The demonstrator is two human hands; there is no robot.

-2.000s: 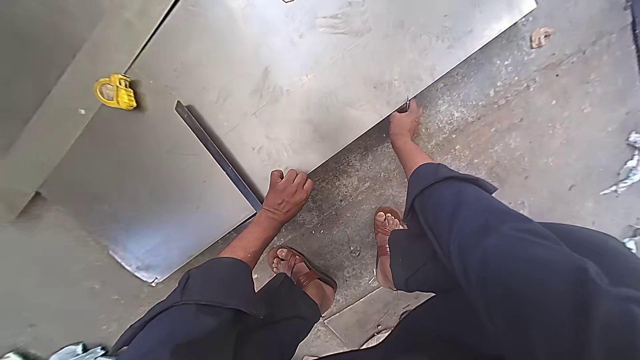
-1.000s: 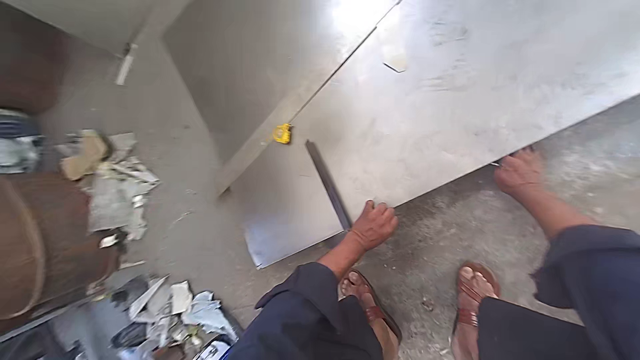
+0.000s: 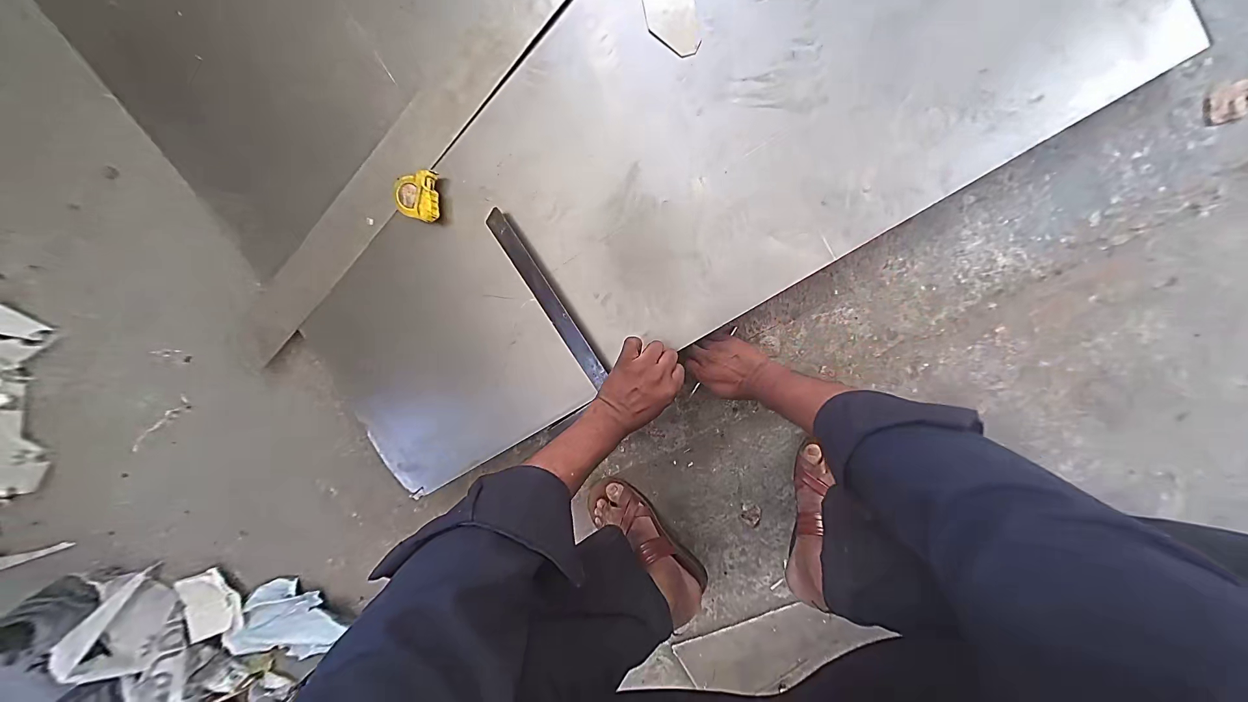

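Observation:
My left hand (image 3: 641, 383) is closed on the near edge of a large metal sheet (image 3: 702, 195), its curled fingers on top beside the end of a dark flat metal bar (image 3: 546, 300). The bar lies slantwise on the sheet. Just right of it, my right hand (image 3: 726, 366) is low at the sheet's edge, its fingertips partly hidden beneath; what they hold cannot be told. A yellow tape measure (image 3: 417, 196) rests at the sheet's far left edge, by a dark gap.
Another metal sheet (image 3: 253, 97) lies beyond at the upper left. Scrap pieces (image 3: 195, 624) are heaped at the lower left. A cut metal piece (image 3: 780, 648) lies on the concrete floor behind my sandalled feet. A small cut piece (image 3: 673, 24) sits on the sheet.
My right hand has moved left along the sheet's edge, from well apart to close beside my left hand. My left hand remains at the edge by the bar. The view has shifted.

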